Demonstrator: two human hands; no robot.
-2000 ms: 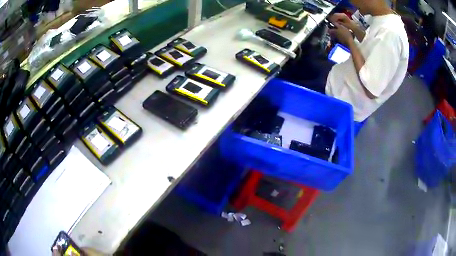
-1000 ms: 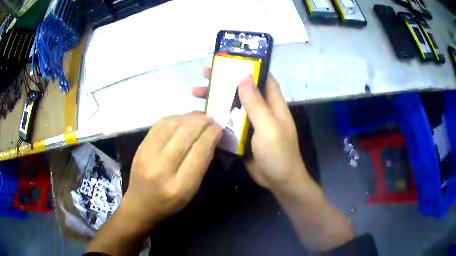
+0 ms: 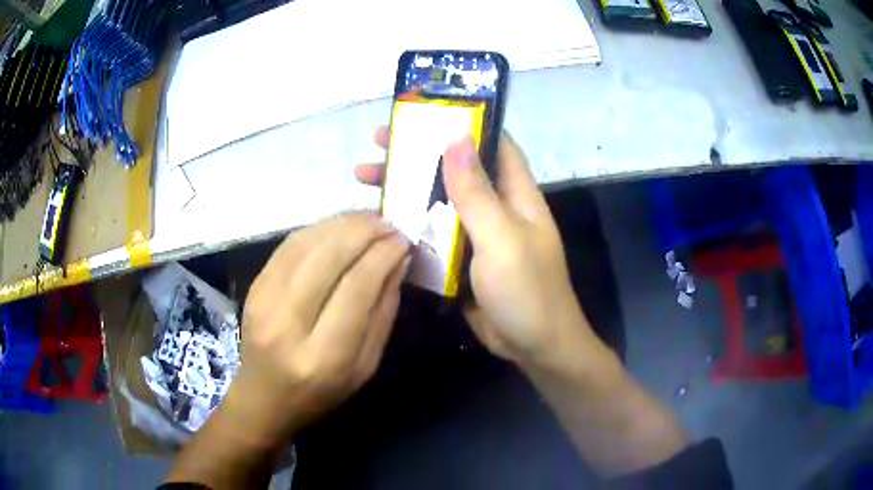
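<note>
The power bank unit is held upright in front of me, over the bench's front edge. Its open face shows a dark blue circuit board at the top and a white pouch cell with yellow edges. A small black pad lies on the cell, partly under my right thumb. My right hand holds the unit around its right side, thumb on the face; fingertips show at the left edge. My left hand has its fingertips pinched together at the cell's lower left; a whitish piece shows beside them, but what they pinch is hidden.
White paper sheets lie behind the unit. Blue cables and a wired battery unit are at left. A carton with white scraps is below left. Black units lie at back right. A red stool and blue bin are below right.
Since one second ago the unit and both hands have shifted slightly left in view. Two seconds ago the view faced right along the bench, with only part of a hand and unit at the bottom.
</note>
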